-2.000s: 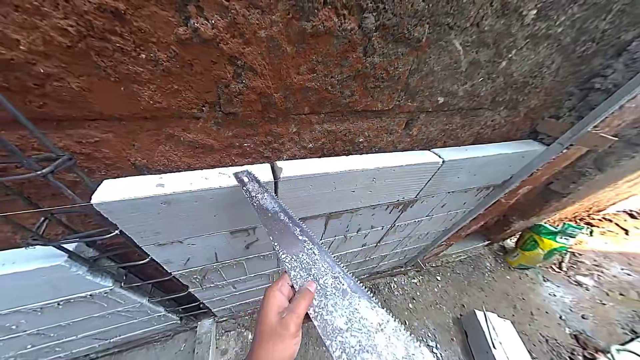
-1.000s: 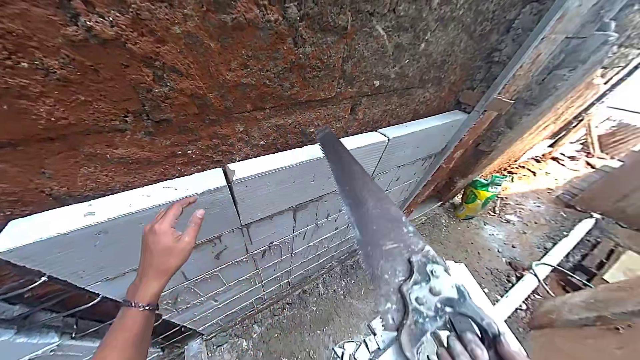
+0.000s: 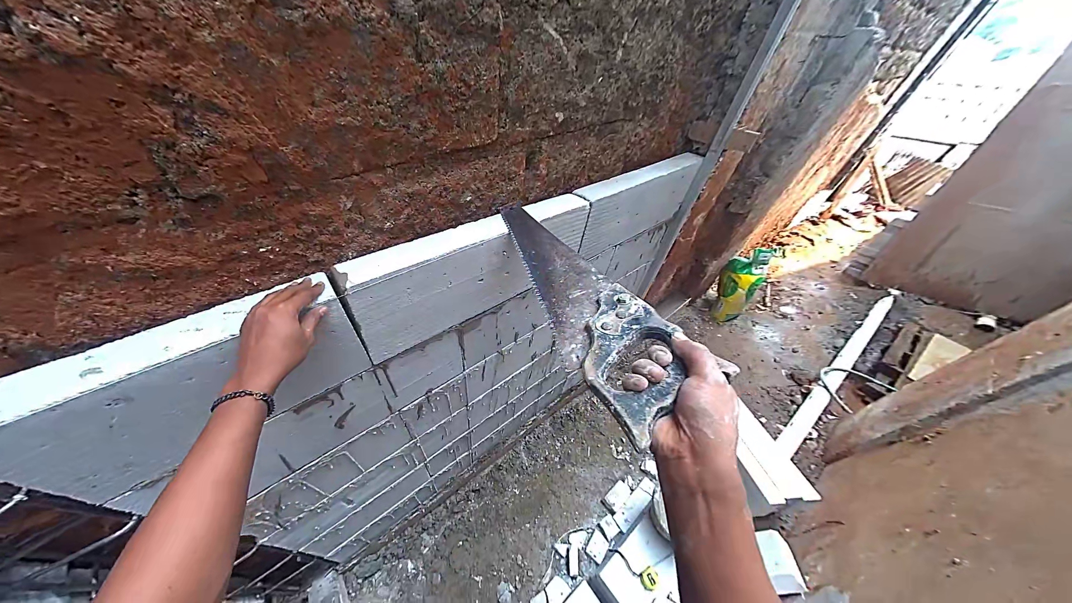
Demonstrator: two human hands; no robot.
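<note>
My right hand [image 3: 695, 389] grips the black handle of a hand saw [image 3: 557, 272]. The worn, speckled blade points up and away, its tip at the top edge of a light grey block [image 3: 444, 280] in the wall's top course. My left hand [image 3: 280, 327], with a dark bracelet at the wrist, rests on the top edge of the neighbouring block [image 3: 167, 394]. Its fingers are near the narrow dark joint between the two blocks. Lower courses [image 3: 427, 368] bear mortar smears along their joints. Whether the saw teeth touch the block, I cannot tell.
A rough earth and masonry face [image 3: 335, 109] rises behind the blocks. Steel rods [image 3: 75, 548] stick out at lower left. Block offcuts [image 3: 620, 511] litter the ground below. To the right are a green and yellow bag [image 3: 741, 285], a long white strip [image 3: 842, 368] and a large brown board [image 3: 963, 469].
My left hand has come down from above the block face onto the block's top edge. My right hand still holds the saw. The view has shifted.
</note>
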